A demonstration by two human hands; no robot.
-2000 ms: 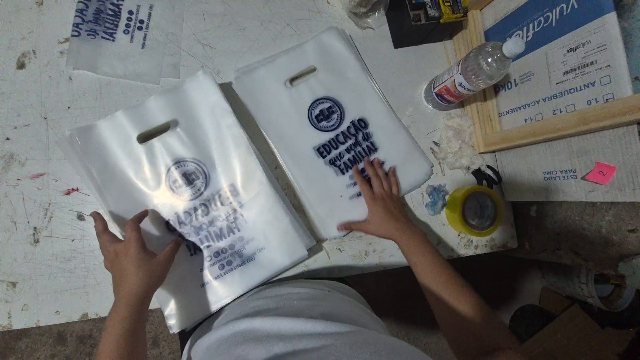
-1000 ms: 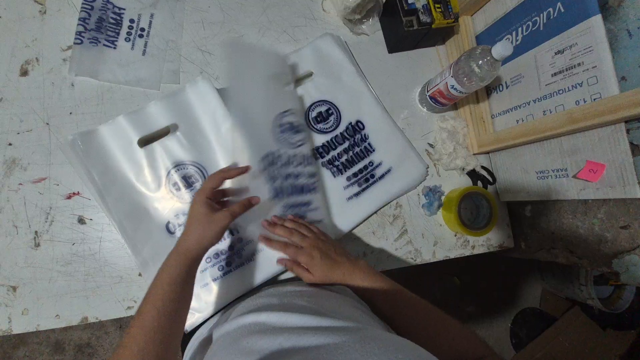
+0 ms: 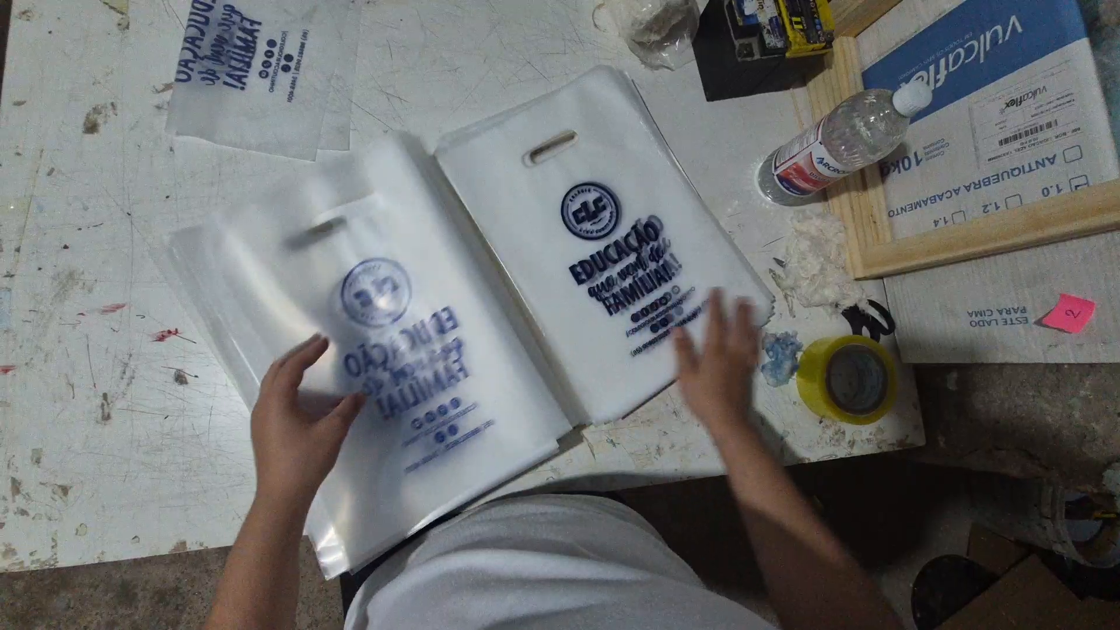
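Observation:
Two stacks of translucent plastic bags with die-cut handles and blue print lie side by side. My left hand [image 3: 302,411], fingers apart, is over the left stack [image 3: 490,350], whose top bag shows its print mirrored and looks slightly lifted or blurred near the handle. Whether the fingertips touch it cannot be told. Over the lower right edge of the right stack [image 3: 525,254] is my right hand [image 3: 722,367], blurred, with spread fingers and nothing held. The print on that stack reads the right way round.
Right of the stacks are a plastic bottle [image 3: 840,144], a wooden frame [image 3: 989,232] on a cardboard box, a yellow tape roll [image 3: 847,380], crumpled whitish material [image 3: 814,258] and a black box [image 3: 752,66]. More printed plastic [image 3: 324,96] lies at the back left of the worktable [image 3: 79,437].
A bag that was raised between the stacks one second ago now lies over the left stack. My hands have moved apart, the right one going back to the right stack.

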